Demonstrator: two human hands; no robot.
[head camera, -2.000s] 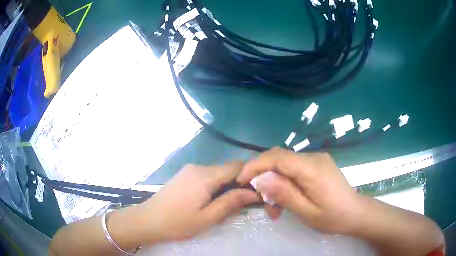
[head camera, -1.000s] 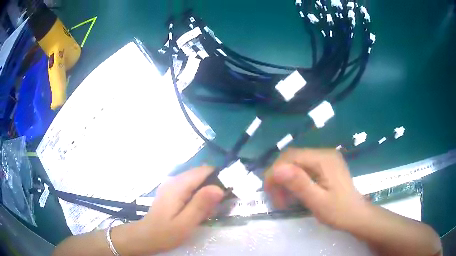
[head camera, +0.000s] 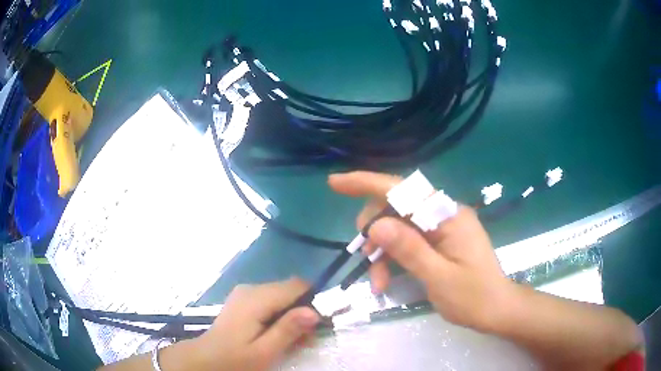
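Observation:
My left hand (head camera: 272, 319) grips a pair of black cables (head camera: 332, 269) near the front of the bench. A white cable label (head camera: 348, 303) sticks out beside its fingertips. My right hand (head camera: 442, 253) holds the upper ends of the pair between thumb and fingers, its index finger extended. Two white connector housings (head camera: 422, 200) lie against its fingers, with short white marker sleeves (head camera: 356, 243) below them. The cables run left past my left wrist, towards the clear bag. The far ends there are small and hard to make out.
A steel rule (head camera: 580, 239) lies along the near side over a white wrapped package (head camera: 406, 348). A printed drawing (head camera: 156, 224) lies left. Behind is a harness bundle (head camera: 377, 134); a yellow heat gun (head camera: 64, 134), blue bin (head camera: 35, 185) and clear bag (head camera: 27, 297) are left.
My right hand has taken hold of the pair's connector ends, which lay loose beyond the hands one second ago. My left hand keeps its grip. The bench scene has shifted left in view.

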